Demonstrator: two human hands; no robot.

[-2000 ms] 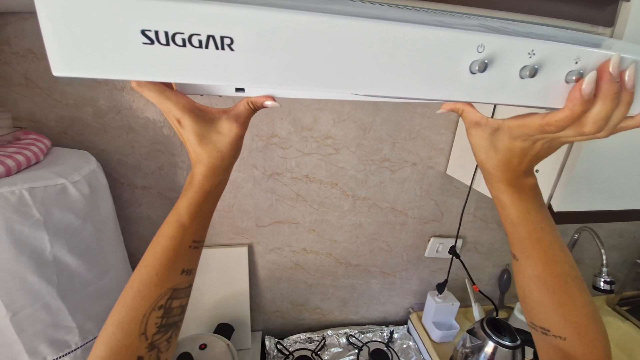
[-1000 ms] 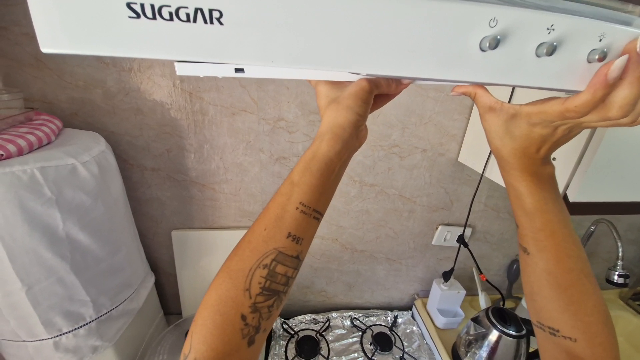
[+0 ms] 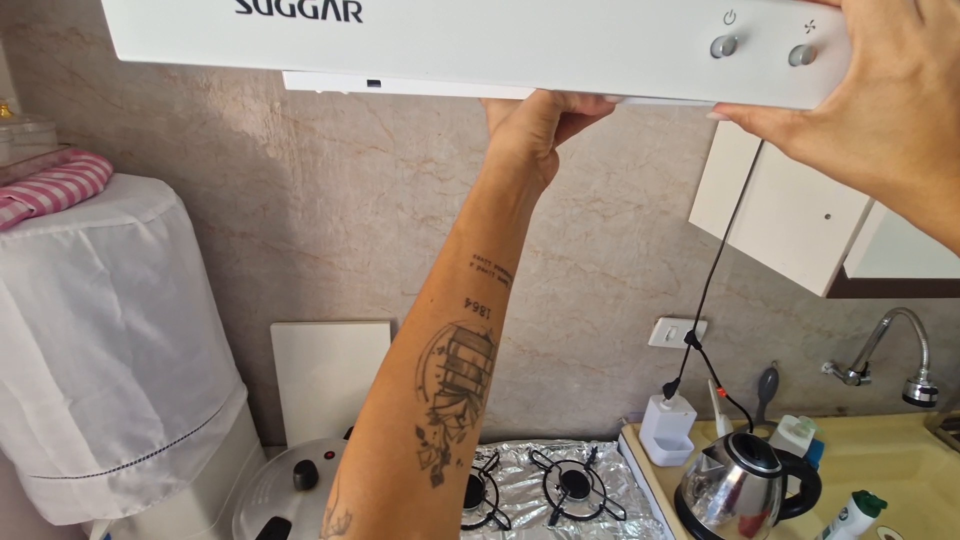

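Note:
A white Suggar range hood (image 3: 525,45) spans the top of the view, with round control knobs (image 3: 724,46) on its front. A thin white panel (image 3: 330,81) shows below the hood's lower edge and hangs slightly lower at its left part. My left hand (image 3: 532,127) reaches up from below and presses against this panel near the middle, its fingers partly hidden behind the edge. My right hand (image 3: 885,112) grips the hood's right end, thumb under the bottom edge and palm by the knobs; its other fingers are cut off by the frame.
Below are a gas stove (image 3: 576,484) lined with foil, a pressure cooker lid (image 3: 300,480), an electric kettle (image 3: 742,480), a soap dispenser (image 3: 666,427) and a faucet (image 3: 885,352). A cloth-covered appliance (image 3: 112,315) stands left, a wall cabinet (image 3: 780,210) right. A black cord (image 3: 724,240) hangs down the wall.
My left hand has moved from the left part of the hood's underside to near its middle. The panel's left part shows more below the edge. My right hand stays at the right end.

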